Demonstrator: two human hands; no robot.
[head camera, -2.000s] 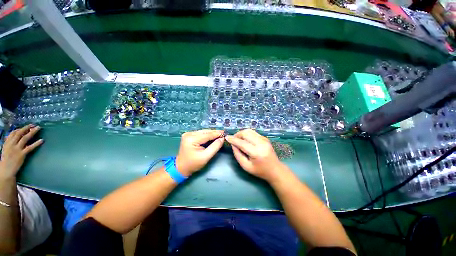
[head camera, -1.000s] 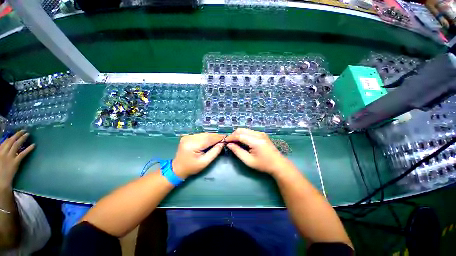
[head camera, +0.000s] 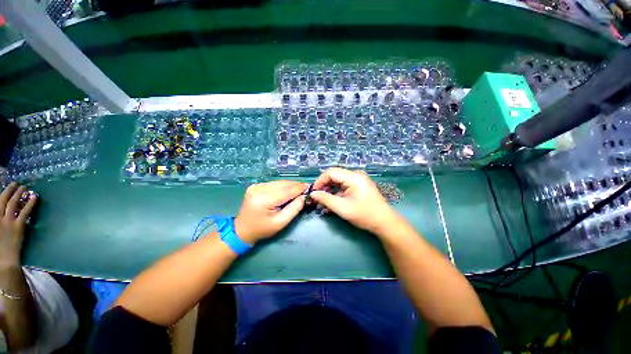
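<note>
A small dark module (head camera: 309, 196) is held between the fingertips of both my hands, above the green bench. Fingers hide most of it. My left hand (head camera: 268, 209), with a blue strap (head camera: 230, 235) on the wrist, pinches it from the left. My right hand (head camera: 351, 198) pinches it from the right with thumb and index finger. A loose pile of tiny brownish screws (head camera: 391, 193) lies on the bench just right of my right hand's fingers, partly behind the hand.
A clear tray of units (head camera: 360, 117) lies ahead. A tray with mixed parts (head camera: 165, 146) lies left. A green box (head camera: 499, 110), a grey electric screwdriver (head camera: 574, 104), black cables (head camera: 515, 235) and stacked trays (head camera: 588, 200) are at right. Another person's hand (head camera: 12, 214) is far left.
Both hands stay together at the small module. My right fingers have shifted slightly around it. The view has tilted a little, and the neighbour's hand at far left has moved.
</note>
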